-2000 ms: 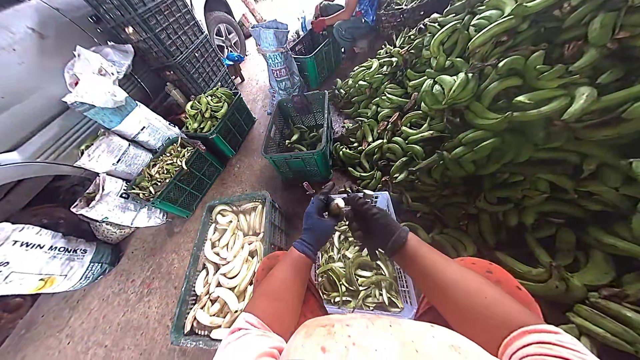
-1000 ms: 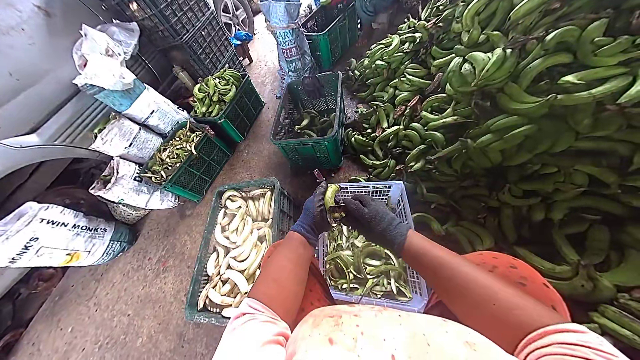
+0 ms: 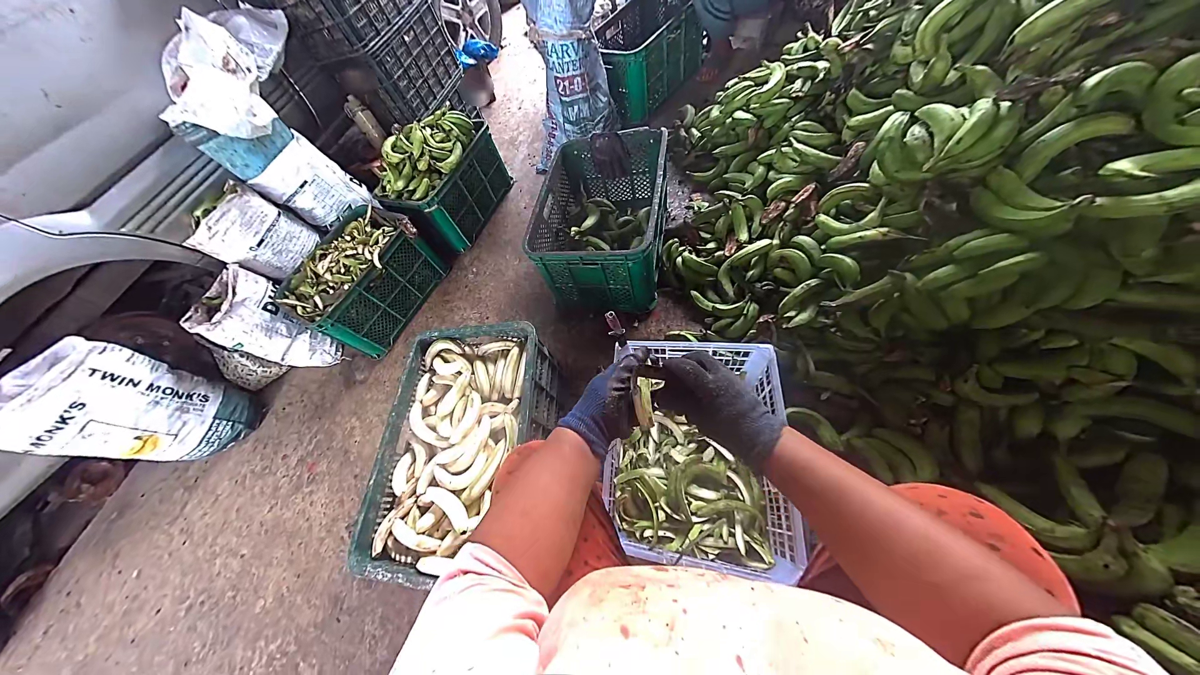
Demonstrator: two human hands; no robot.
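Note:
My left hand (image 3: pixel 609 398), in a dark blue glove, is closed around a partly peeled green banana (image 3: pixel 645 401) over a white plastic crate (image 3: pixel 786 525). My right hand (image 3: pixel 727 403), in a dark glove, meets it at the fruit's upper end; its fingers are bent, and whether they hold a tool is hidden. A thin pointed thing, perhaps a knife tip (image 3: pixel 614 323), shows above my left hand. Green peels (image 3: pixel 694 492) lie in the white crate. Peeled bananas (image 3: pixel 459 431) fill a green crate (image 3: pixel 382 497) left of my left arm.
A green crate (image 3: pixel 600 272) with a few green bananas stands ahead. Green bananas (image 3: pixel 947 253) are heaped along the right. Two more green crates (image 3: pixel 375 305) and several sacks (image 3: pixel 103 398) stand left beside a vehicle (image 3: pixel 56 141). A printed sack (image 3: pixel 572 84) stands farther ahead.
The banana between my hands now shows pale flesh along its side, where a second ago it looked mostly green. My hands stay over the white crate. The view has shifted a little.

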